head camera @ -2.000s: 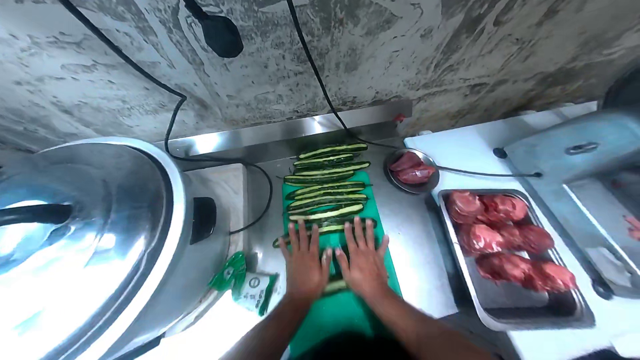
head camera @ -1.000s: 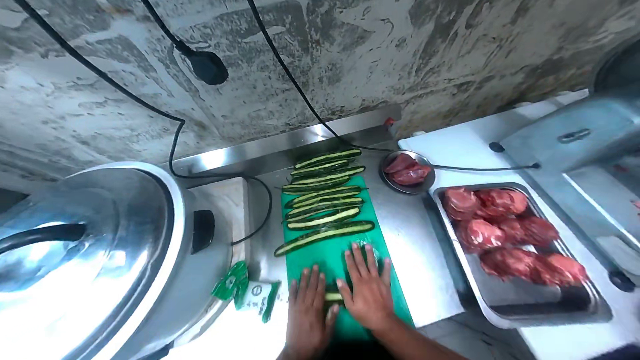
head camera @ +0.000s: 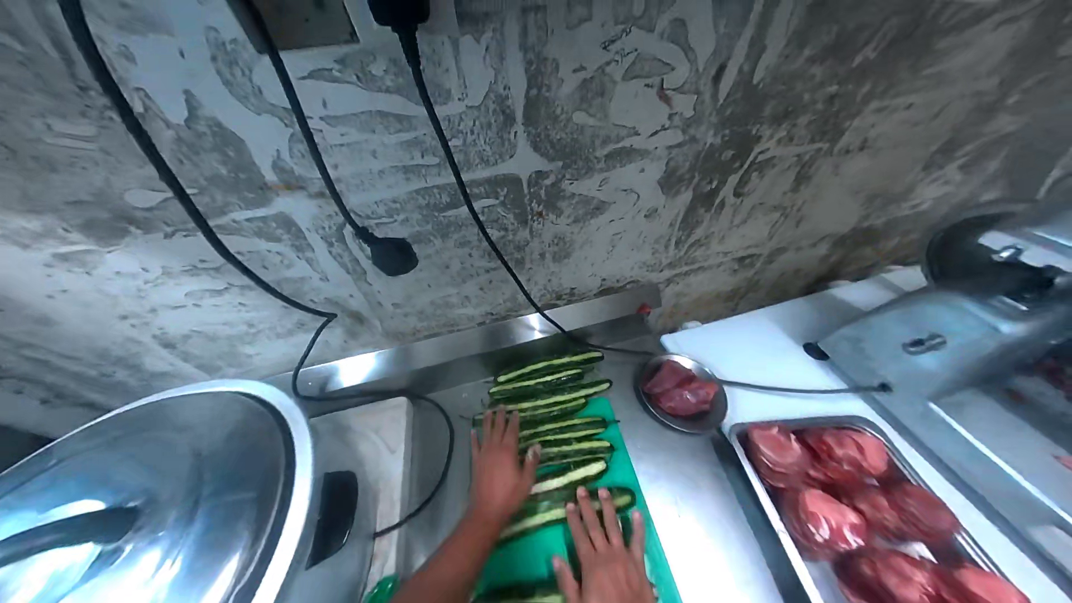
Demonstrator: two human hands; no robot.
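Note:
Several peeled-in-strips cucumbers (head camera: 563,429) lie crosswise in a row on a green cutting board (head camera: 641,536), the far ones reaching past its top edge. My left hand (head camera: 501,465) lies with spread fingers over the left ends of the middle cucumbers. Lower down, my right hand (head camera: 605,548) has its spread fingertips on a nearer cucumber (head camera: 553,512). Another cucumber shows at the bottom edge of the view, partly cut off. Neither hand is closed around anything.
A large lidded metal pot (head camera: 167,494) stands at left. Right of the board are a small metal bowl of meat (head camera: 682,394), a metal tray (head camera: 796,544) of meat pieces and a grey metal machine (head camera: 963,335). A black cable (head camera: 787,387) crosses behind the board.
The view has tilted up toward the wall. My left hand has moved from the near part of the board up to the cucumber row; my hands are now farther apart.

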